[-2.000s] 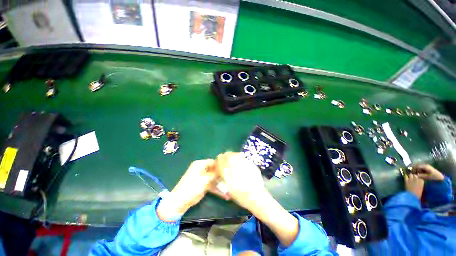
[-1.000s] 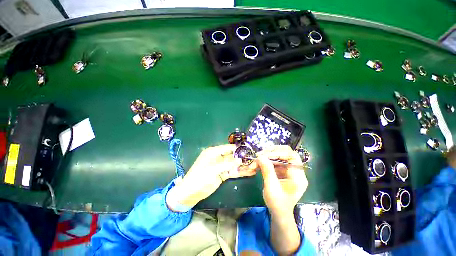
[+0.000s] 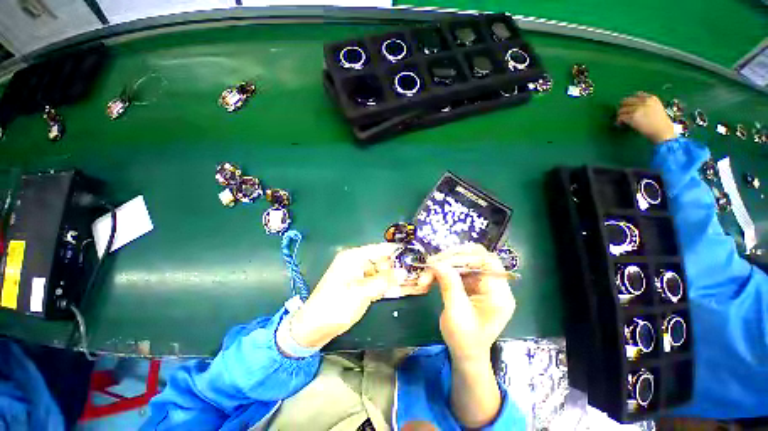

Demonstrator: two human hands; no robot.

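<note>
My left hand [image 3: 358, 282] holds a round watch module [image 3: 410, 258] in its fingertips, with a copper-brown flap [image 3: 399, 232] sticking up from it. My right hand [image 3: 477, 296] grips thin tweezers [image 3: 493, 272], their tip at the module's right edge. Just behind the hands, a small square black dish [image 3: 464, 216] lies tilted on the green surface, full of small white parts. Another round module [image 3: 508, 258] lies at the dish's right corner, partly hidden by my right hand. A blue coiled cord [image 3: 292, 257] runs to my left wrist.
Black pocket trays with ringed cases stand at the back [image 3: 438, 71] and right [image 3: 627, 286]. Loose modules [image 3: 246, 188] lie left of centre. A black box [image 3: 50, 244] and white paper [image 3: 130, 223] are at left. Another person's blue-sleeved arm [image 3: 716, 227] reaches in at right.
My hands came apart from being clasped together and now hold the module and tweezers. Another person's hand has reached over the modules at right. The view has tilted down.
</note>
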